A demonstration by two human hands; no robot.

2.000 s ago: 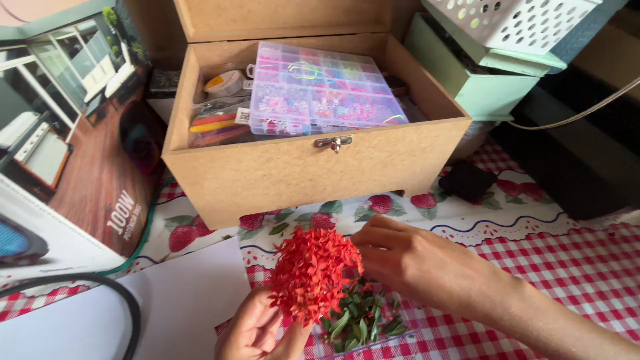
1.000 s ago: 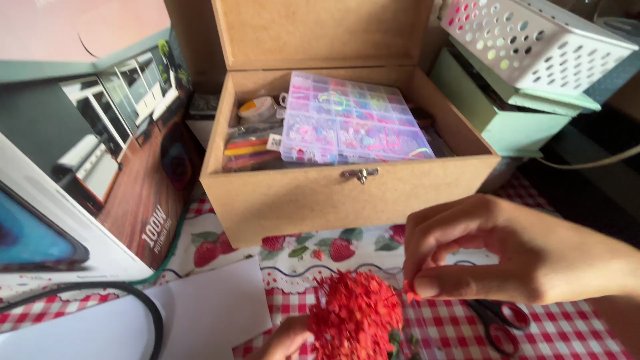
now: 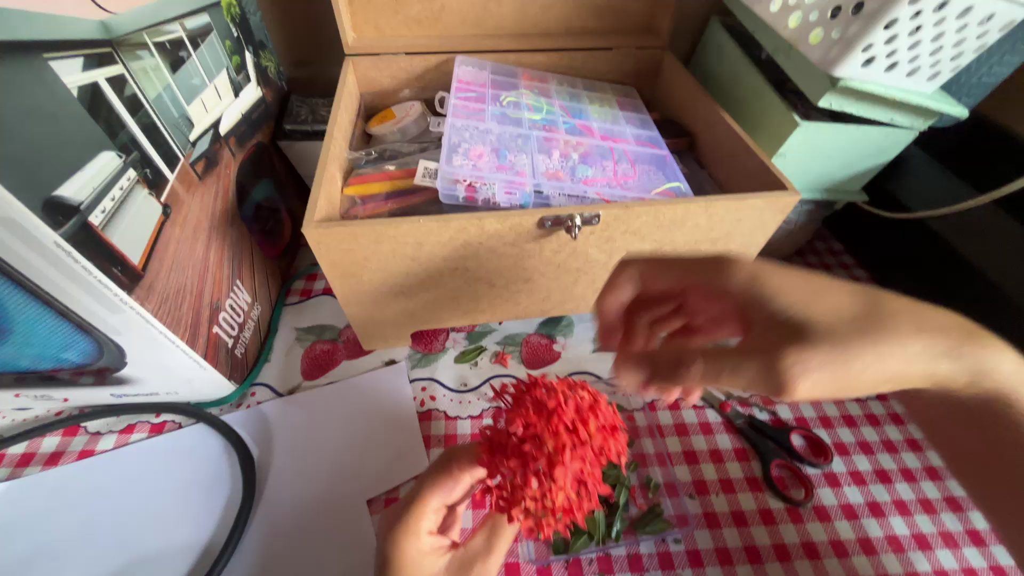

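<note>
My left hand [image 3: 448, 520], at the bottom centre, holds a round cluster of small red flowers [image 3: 552, 456] from below and from its left side. Under and beside the flowers lies a clear plastic tray [image 3: 680, 524] with dark green leaves [image 3: 612, 512] in it. My right hand [image 3: 680, 336] is raised just above and to the right of the flowers, blurred, with its fingers curled; whether anything small is between its fingertips cannot be told. Black scissors with red-lined handles [image 3: 776, 452] lie on the checked cloth below the right wrist.
An open wooden box [image 3: 528, 264] stands behind, holding a clear compartment case of beads [image 3: 560, 144], tape and coloured sticks. At left are a printed carton [image 3: 184, 264], white paper [image 3: 320, 464] and a black cable [image 3: 244, 472]. Green boxes [image 3: 840, 152] and a perforated white basket [image 3: 904, 40] stand at right.
My right hand was at the flowers two seconds ago, and is now raised apart from them. A small red bloom now shows on the cloth near the wooden box. The left hand still holds the cluster.
</note>
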